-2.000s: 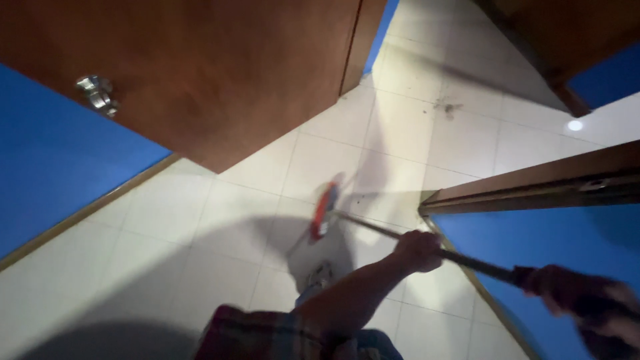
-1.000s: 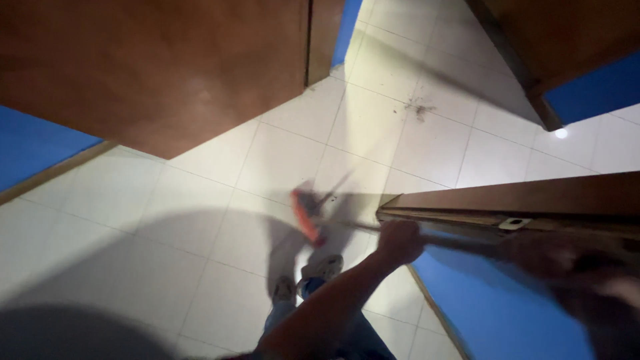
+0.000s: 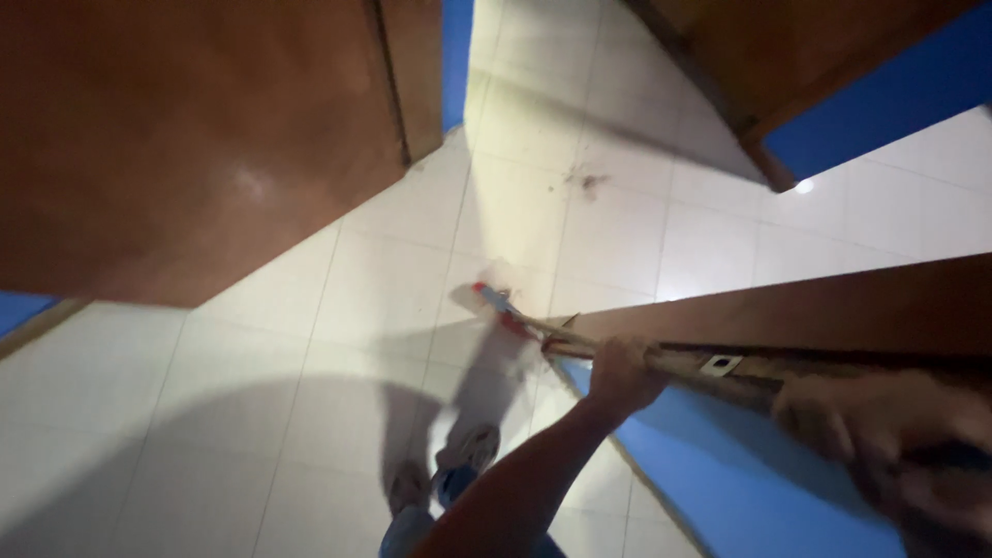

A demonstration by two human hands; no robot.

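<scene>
A broom with a red and grey head [image 3: 500, 306] rests on the white tiled floor beside the foot of a wooden door frame, its bristles hard to make out. My left hand [image 3: 626, 372] is closed around the middle of its long handle. Blurred at the right edge, my right hand [image 3: 845, 418] grips the upper part of the handle. A little dark debris [image 3: 504, 293] lies at the broom head, and a larger patch of dark dirt [image 3: 590, 181] is on the floor farther ahead.
A brown wooden door [image 3: 232, 155] stands at the left. The wooden door frame [image 3: 814, 310] with a metal strike plate [image 3: 721, 365] runs along the right, above a blue wall [image 3: 744, 465]. Another brown door [image 3: 744, 62] is at the upper right. My shoes [image 3: 480, 448] are below the broom.
The broom head has moved from in front of my shoes toward the foot of the door frame. Both hands have stayed on the handle.
</scene>
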